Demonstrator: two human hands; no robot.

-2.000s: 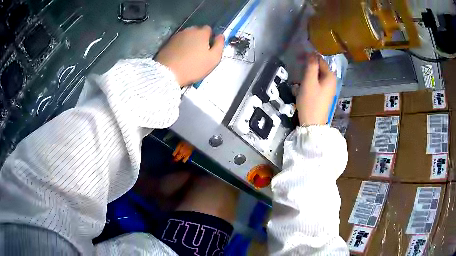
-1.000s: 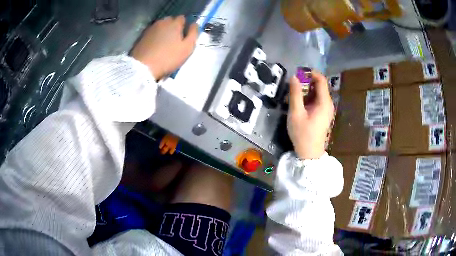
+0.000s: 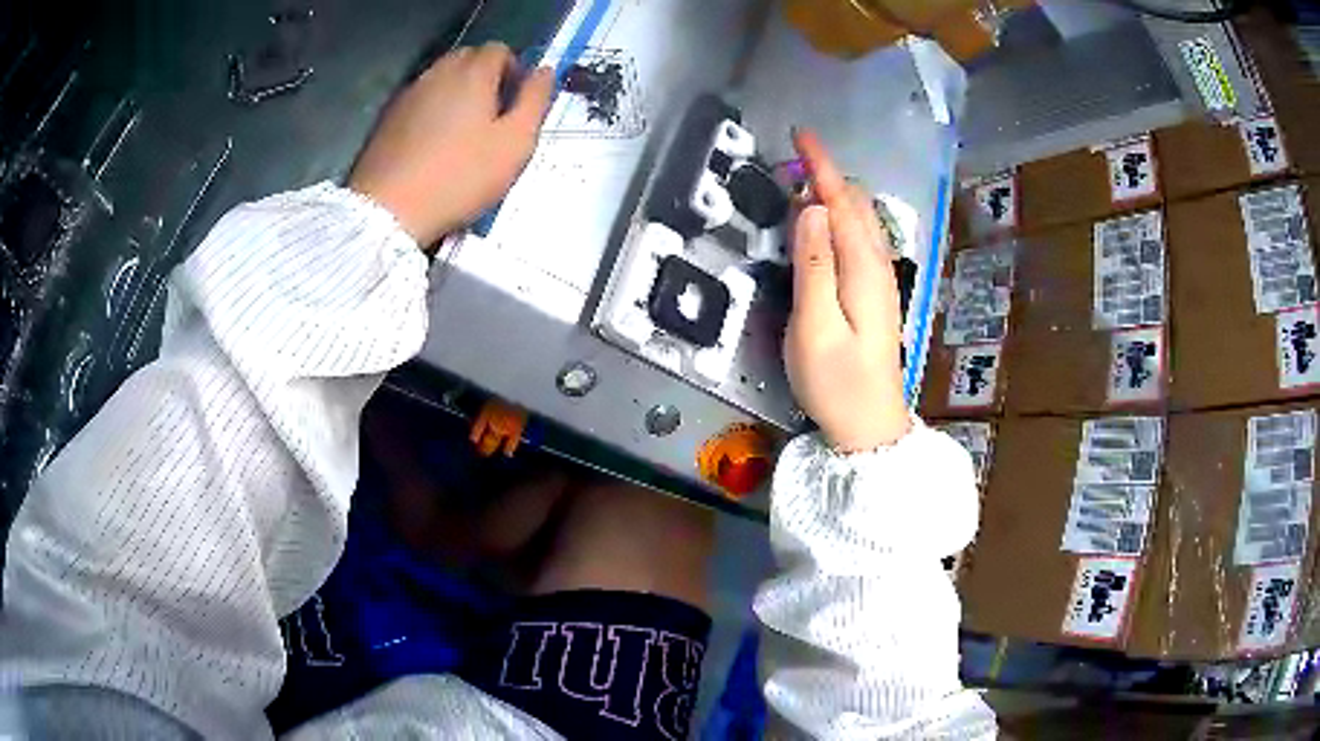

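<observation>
The light grey press [image 3: 507, 311] stands in front of me. Its white nest with a black square centre [image 3: 691, 301] lies near the front edge. Behind it is a black plate with white corner blocks [image 3: 756, 196]. My right hand [image 3: 847, 326] is over the right side of this plate, fingers extended. A small purple-tinted part [image 3: 793, 171] shows at its fingertips; whether it is gripped or only touched is unclear. My left hand [image 3: 456, 138] rests with curled fingers at the machine's left edge, by the blue tape; its palm side is hidden.
Silver buttons [image 3: 576, 378] and a red-orange emergency stop [image 3: 735, 460] are on the machine front. An orange-gold cylinder [image 3: 869, 26] is at the top. Labelled brown cartons [image 3: 1035, 500] stand at the right. A dark green mat with clear trays [image 3: 159, 188] is at the left.
My right hand has moved left and up from the machine's right side to over the black plate, its fingers straighter. My left hand stays at the left edge. The camera view has shifted slightly.
</observation>
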